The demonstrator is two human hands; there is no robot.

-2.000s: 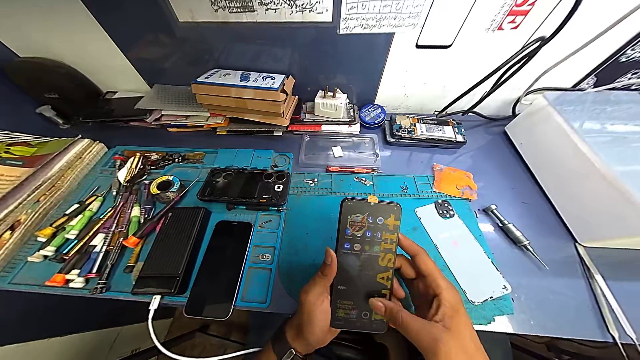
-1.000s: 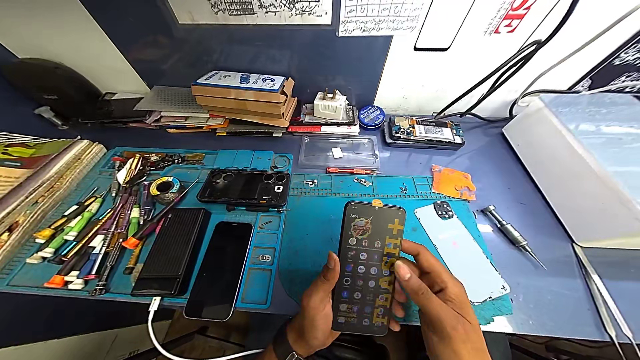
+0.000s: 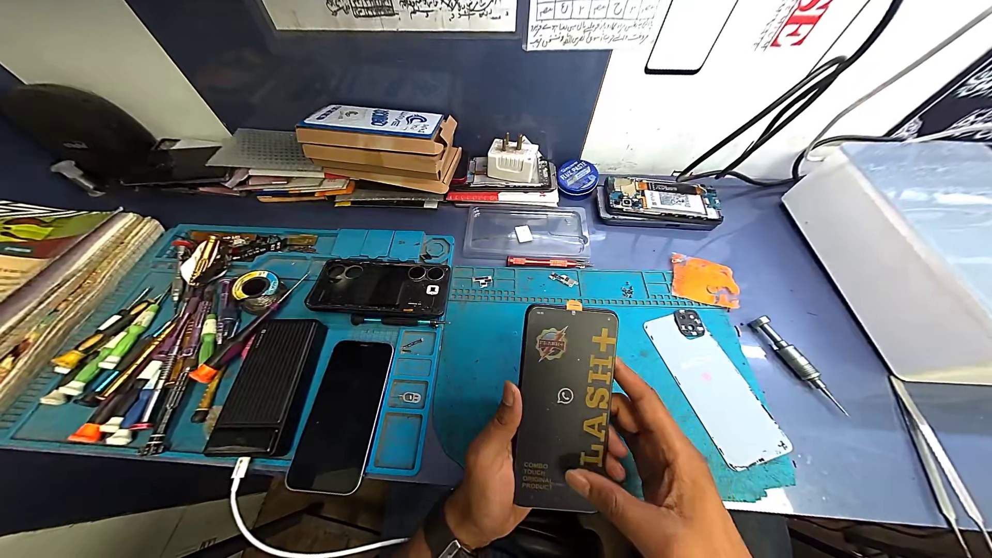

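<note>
A smartphone [image 3: 564, 418] with a printed protective film and an orange tab at its top is held upright over the front of the blue mat, its screen dark with a small round app logo. My left hand [image 3: 490, 465] grips its left edge, thumb along the side. My right hand [image 3: 659, 473] holds the right edge, the thumb touching the lower front of the screen. A white phone back cover [image 3: 717, 391] lies to the right on the mat. Left of my hands rest a second phone with a black screen [image 3: 339, 417] and a black power bank [image 3: 270, 387].
Several screwdrivers [image 3: 116, 356] crowd the left mat beside a solder spool [image 3: 256, 288]. An opened phone body [image 3: 378, 287] lies behind. A precision screwdriver [image 3: 794, 360] and tweezers [image 3: 938, 457] lie right. Cardboard boxes [image 3: 380, 159], a clear plastic tray [image 3: 527, 231] and a disassembled phone [image 3: 663, 203] stand at the back.
The held phone's screen has gone from a page of app icons to a dark screen with one logo. My right thumb has moved down over the lower screen.
</note>
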